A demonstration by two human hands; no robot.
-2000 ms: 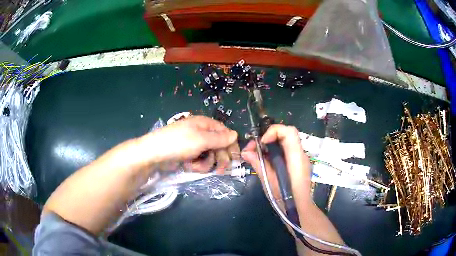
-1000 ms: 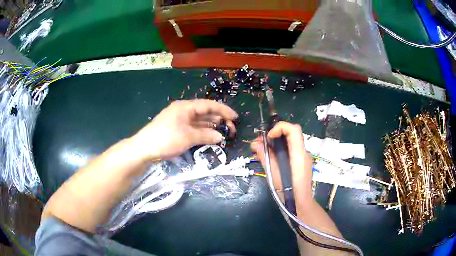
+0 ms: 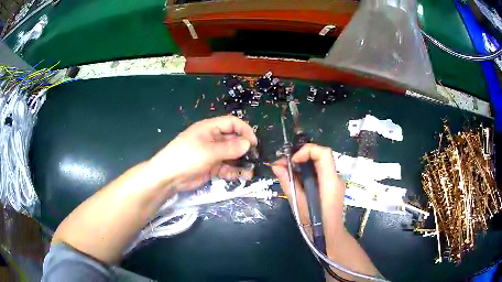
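Note:
My right hand holds a dark soldering iron, its metal tip pointing away towards the switches, with a silvery tube running along it. My left hand has its fingers bent around a small dark piece, apparently a black switch, partly hidden by the fingers. A thin orange-brown end shows at my right fingertips, between the hands. White cords with ribbed collars lie below the hands; their coloured leads run right, passing under my right hand, to white tape.
Loose black switches and red-brown bits lie behind the hands. Brass strips are piled right. A white cord bundle lies far left. A red-orange box and grey hood stand behind. Clear plastic lies by the cords.
My left hand first opened to show a dark piece and the white plug, then closed in over them, and the plug is now hidden. My right hand still holds the iron and has moved only slightly.

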